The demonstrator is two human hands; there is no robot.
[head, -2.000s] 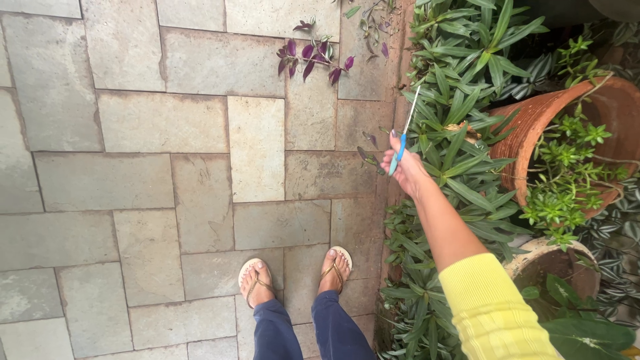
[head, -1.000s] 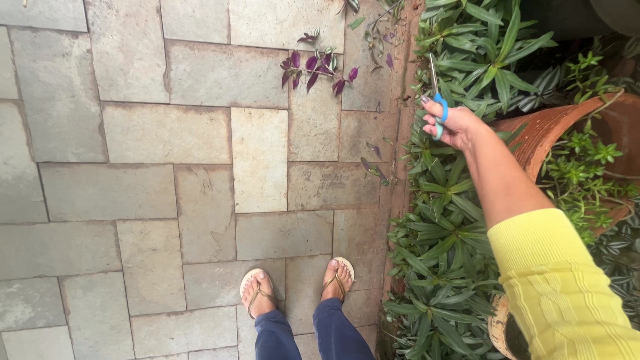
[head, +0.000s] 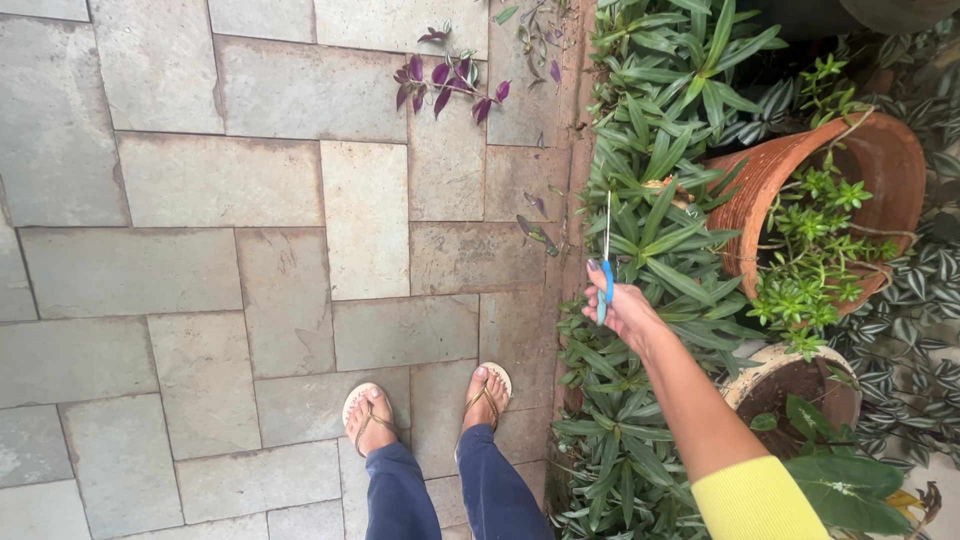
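Observation:
My right hand (head: 624,311) holds a pair of scissors (head: 606,281) with blue and teal handles. The blades look closed and point away from me, over the edge of a bed of narrow-leaved green plants (head: 660,225). No leaf is plainly between the blades. My left hand is outside the view. Cut-looking purple-leaved stems (head: 450,82) lie on the stone paving at the top, and small loose leaves (head: 537,234) lie by the border to the left of the scissors.
A tilted terracotta pot (head: 739,202) with a green succulent is at the right. Below it stands a pale round pot (head: 757,375) with soil. A low reddish border (head: 574,150) runs between paving and plants. My sandalled feet (head: 371,420) are on the stone paving (head: 285,180).
Between the earlier two frames my right hand moved up and right over the plants with the scissors; now it is back lower, nearer the border.

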